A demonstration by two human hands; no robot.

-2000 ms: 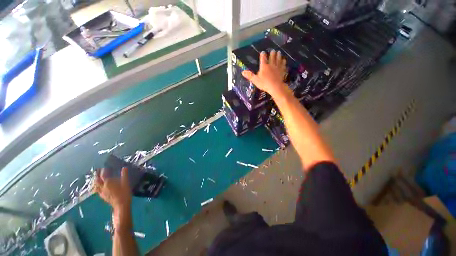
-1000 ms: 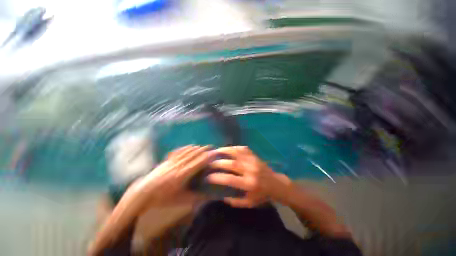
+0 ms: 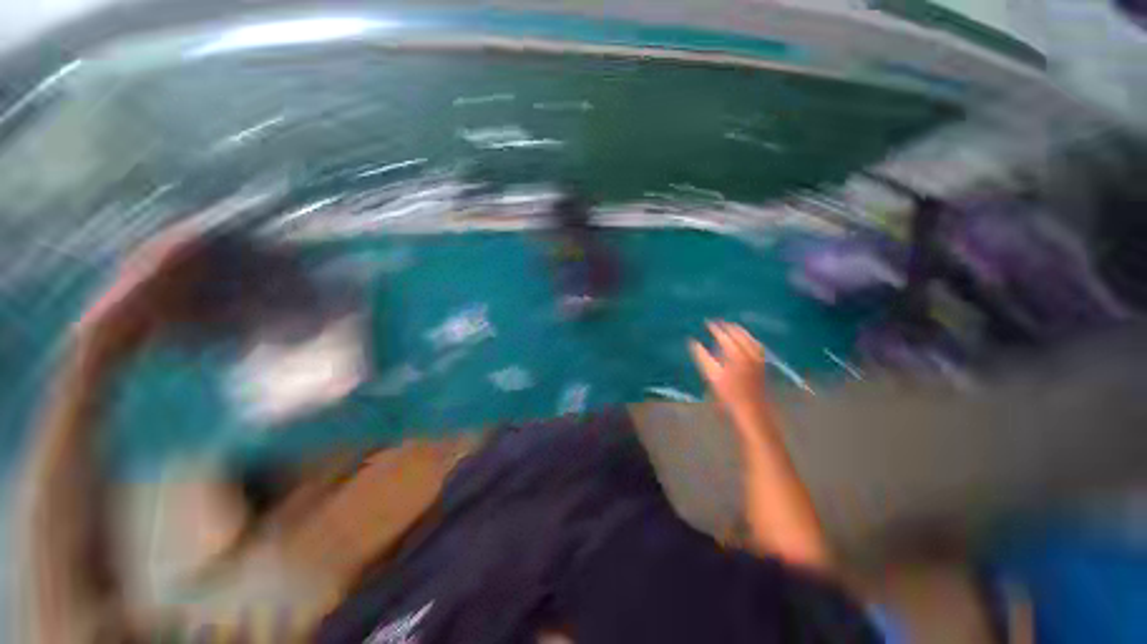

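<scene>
The picture is strongly blurred. My left hand (image 3: 157,271) is at the far left, at a dark box-like shape (image 3: 258,283) above the white bench scale (image 3: 302,365); the blur hides whether the fingers grip it. My right hand (image 3: 736,365) is over the bench's front edge with its fingers apart, empty. A small dark product box (image 3: 585,258) stands alone on the green bench (image 3: 465,271), left of and behind my right hand.
A blurred group of dark and purple product boxes (image 3: 1006,264) is on the bench at the right. White paper scraps (image 3: 465,325) lie over the bench. A brown carton (image 3: 377,503) is below its front edge. Something blue (image 3: 1088,579) is at the lower right.
My hands were together in front of my body a second ago. Now they are apart, the left out to the far left by the scale, the right out to the right and open.
</scene>
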